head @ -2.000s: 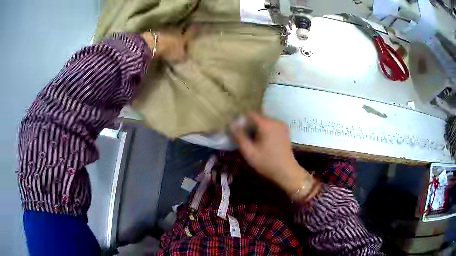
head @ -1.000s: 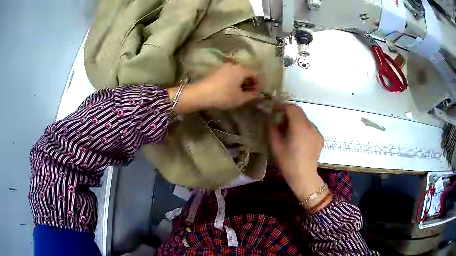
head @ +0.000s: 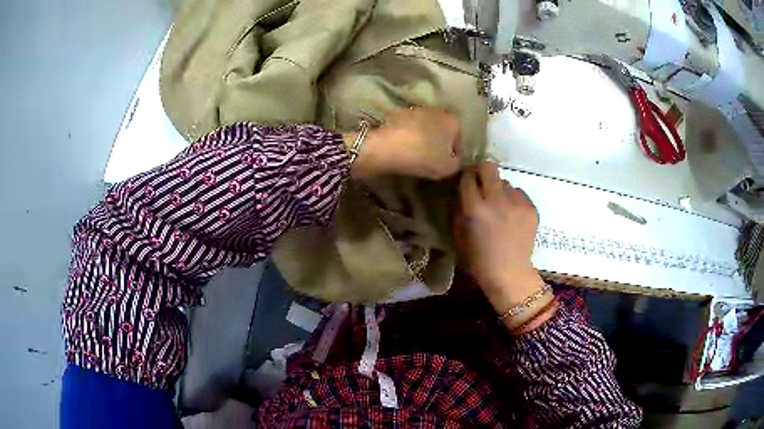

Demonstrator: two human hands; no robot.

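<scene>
The khaki trousers [head: 276, 71] lie bunched on the white machine table and hang over its front edge, where frayed inner edges and a bit of white cloth show. My left hand [head: 410, 142] is closed on the khaki cloth near the presser foot area. My right hand [head: 500, 222] pinches the cloth edge just right of my left hand, with the fingertips close together. The sewing machine head [head: 578, 25] stands at the top right. The cloth under my fingers is mostly hidden.
Red-handled scissors [head: 658, 126] lie right of the machine. A khaki scrap [head: 627, 213] lies near the printed ruler [head: 628, 249] along the table front. An open box [head: 725, 343] is at the lower right. The checked apron [head: 419, 381] is below the table edge.
The trousers were turned so that their inner edges show in front. My left hand moved right and down over the cloth, and my right hand moved up beside it.
</scene>
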